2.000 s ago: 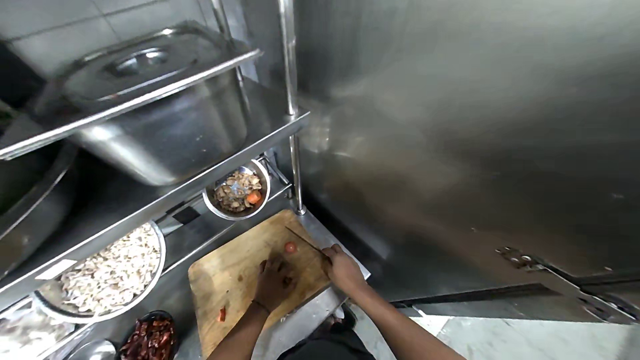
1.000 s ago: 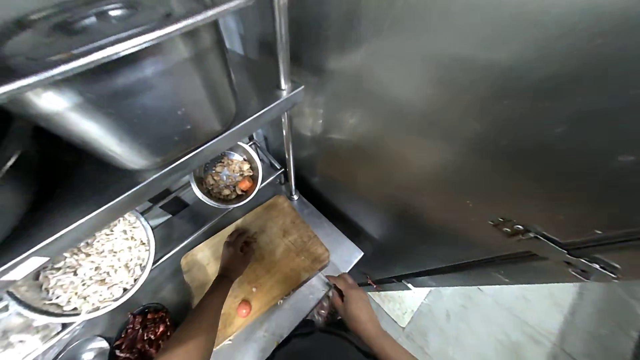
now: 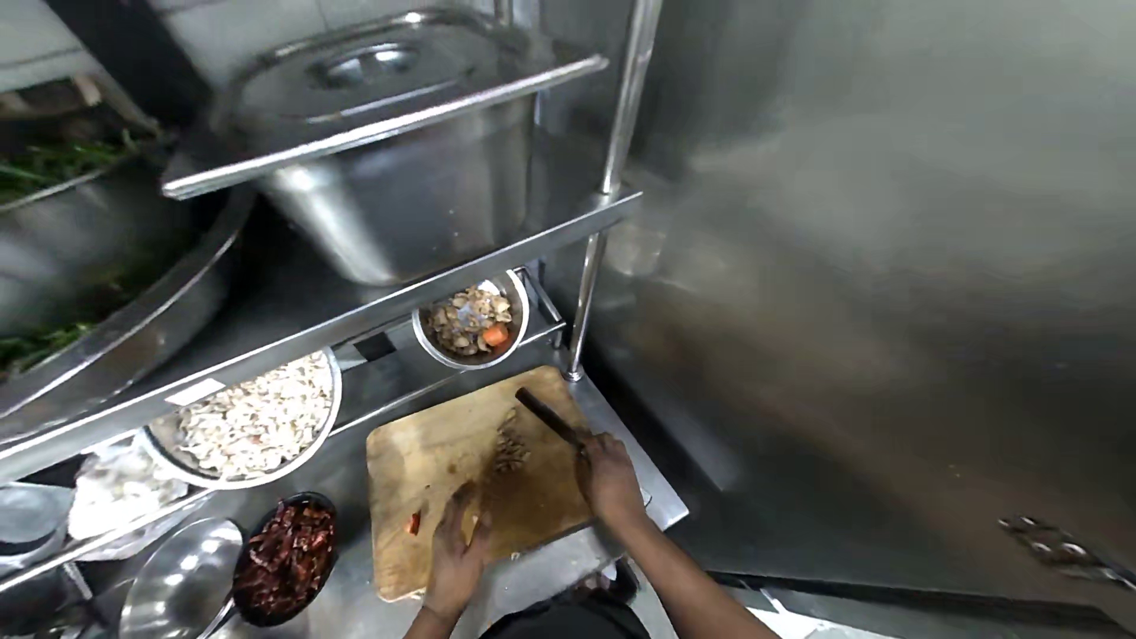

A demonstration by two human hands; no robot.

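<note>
A wooden cutting board (image 3: 426, 453) lies on the steel counter. My right hand (image 3: 612, 479) grips a knife (image 3: 548, 415) at the board's right side, with the dark blade pointing up and left over the wood. Small brown chopped pieces (image 3: 511, 447) lie left of the knife. My left hand (image 3: 460, 546) is over the lower middle of the board, fingers apart; whether a small pale piece by its fingertips is held cannot be told. A small red piece (image 3: 414, 523) rests left of that hand.
Behind the board stands a steel bowl of brown pieces (image 3: 470, 324). To the left are a large bowl of pale chopped pieces (image 3: 266, 417), a dark bowl of dried red chillies (image 3: 288, 559) and a steel bowl (image 3: 182, 581). A shelf edge (image 3: 399, 297) overhangs; a steel panel (image 3: 843, 311) rises at right.
My right hand has moved from the board's near edge onto its right side with the knife. My left hand has come back toward me. Brown chopped pieces now show on the board.
</note>
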